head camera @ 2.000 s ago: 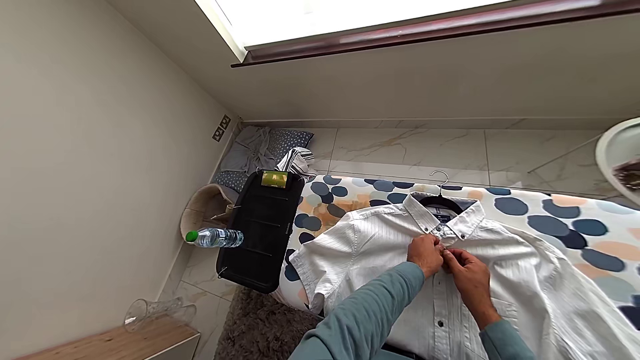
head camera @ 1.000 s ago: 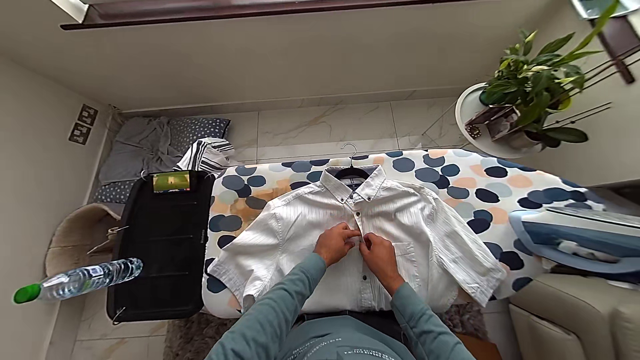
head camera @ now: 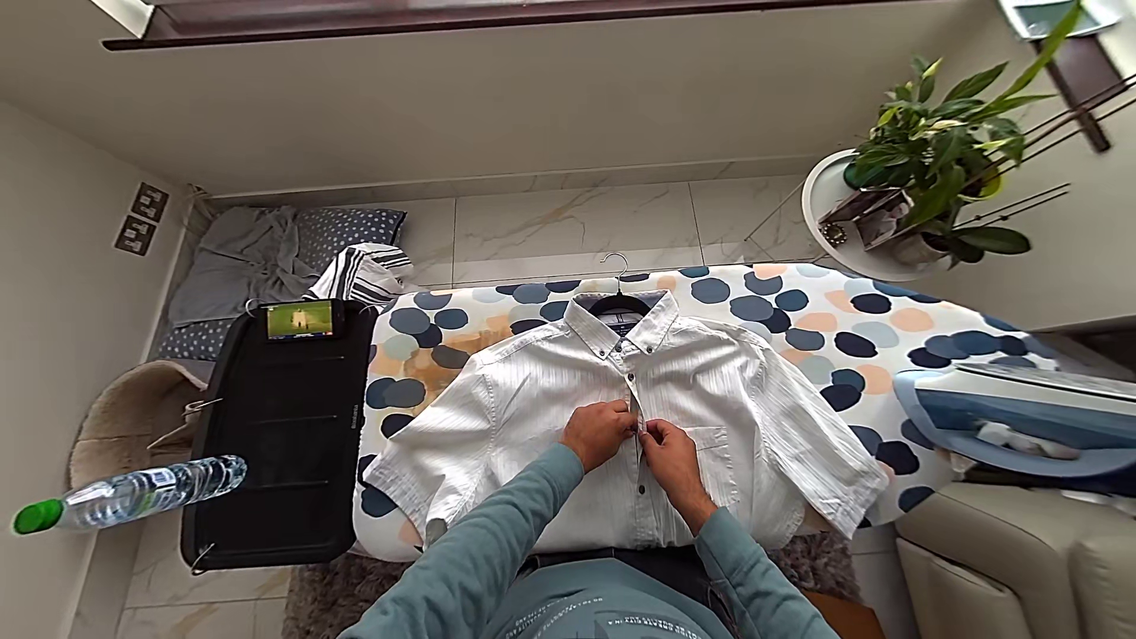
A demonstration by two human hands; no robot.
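Observation:
A white short-sleeved button-up shirt [head camera: 541,382] lies front up on an ironing board with a dotted cover [head camera: 710,290]. Inside its collar is a black clothes hanger [head camera: 619,304], whose metal hook points away from me. My left hand [head camera: 601,433] pinches the button placket at chest height. Close beside it, my right hand [head camera: 670,453] grips the placket's other side near the pocket. The fingertips nearly meet and hide the button between them. Buttons show above and below the hands.
A blue and white steam iron [head camera: 1021,417] rests at the board's right end. At left, a black tray [head camera: 275,444] bears a phone [head camera: 304,319] and a water bottle [head camera: 151,493]. A round white table [head camera: 821,209] with plants stands back right. A beige sofa [head camera: 985,550] is near right.
Both hands have moved down the placket, from near the collar to chest height. The view has swung right since the oldest frame, bringing the iron and plants in.

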